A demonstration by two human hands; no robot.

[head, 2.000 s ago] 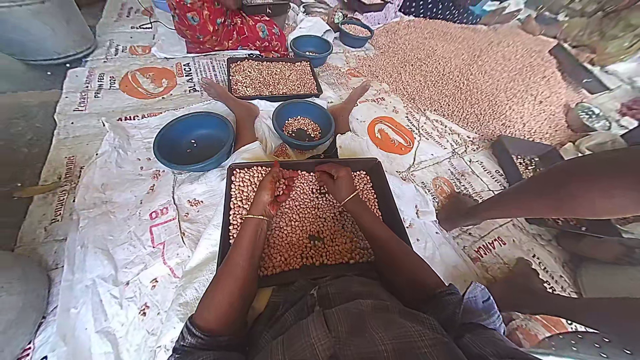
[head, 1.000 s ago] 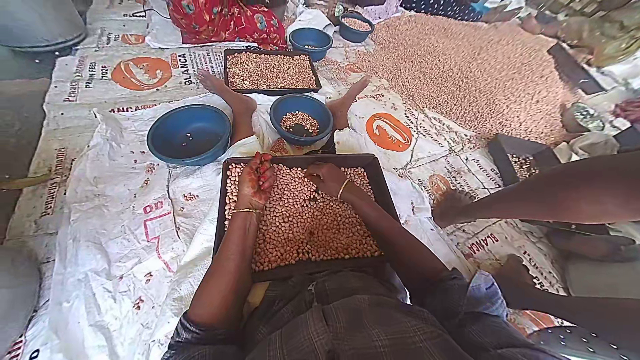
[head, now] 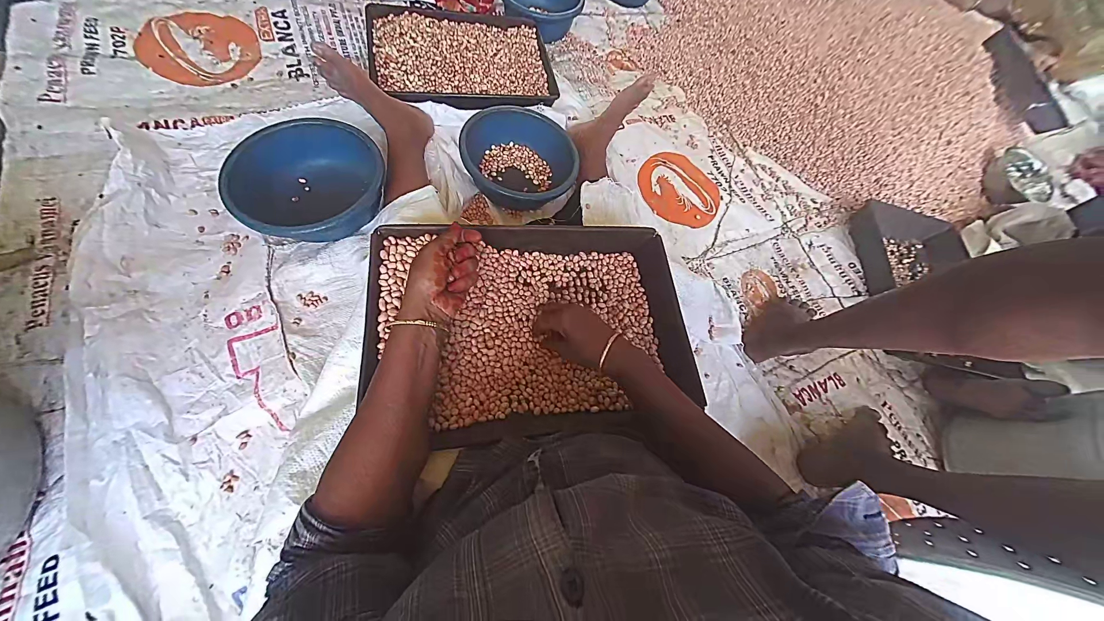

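Observation:
A black rectangular tray [head: 681, 345] spread with pinkish-brown shelled nuts [head: 509, 345], which look like peanuts, lies across my lap. Over the tray's left part my left hand [head: 444, 272] is held palm up with its fingers curled in; whether nuts are inside cannot be seen. My right hand [head: 573, 332] is lowered onto the nuts right of the middle, fingertips down among them and partly hidden. Beyond the tray's far edge stands a blue plastic bowl [head: 517, 194] partly filled with nuts. A larger blue bowl [head: 302, 185] to its left holds a few small pieces.
Printed white woven sacks [head: 172, 345] cover the ground. Another black tray of nuts [head: 461, 56] lies ahead, between my feet. A large heap of nuts [head: 819, 95] spreads at the upper right. Another person's legs [head: 966, 302] reach in from the right, near a dark box [head: 906, 233].
My right hand has moved down, nearer to me, from the far part of the tray. My left hand stays over the tray's left part. The view has tilted down.

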